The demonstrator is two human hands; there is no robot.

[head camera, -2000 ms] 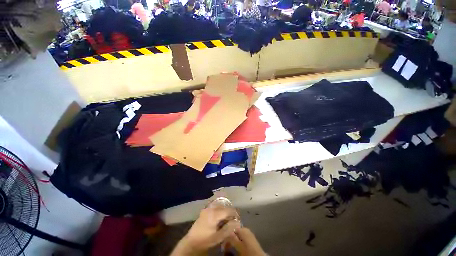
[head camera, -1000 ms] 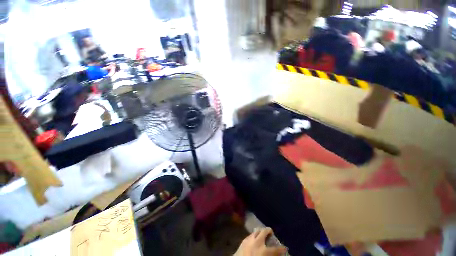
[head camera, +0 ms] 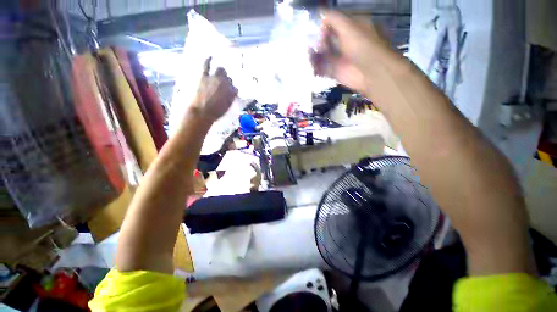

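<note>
Both my arms are raised, with yellow sleeves at the elbows. My left hand (head camera: 215, 92) is curled at the right side of a limp white bag or cloth (head camera: 194, 42) and appears to grip it; one finger points up. The white piece rises above the hand and hangs down behind it. My right hand (head camera: 347, 52) is raised at the top centre with bent fingers, blurred against strong glare. Whether it holds something cannot be told.
Red and tan card patterns (head camera: 131, 103) hang at the left beside clear plastic. A floor fan (head camera: 378, 219) stands right of centre. A long dark cloth roll (head camera: 237, 210) lies on a white surface. A white pillar (head camera: 470, 61) stands at right. A person in blue (head camera: 248, 122) is far back.
The view has swung left from the cutting table to the fan and hanging patterns. My hands, together low in front at first, are now raised and apart.
</note>
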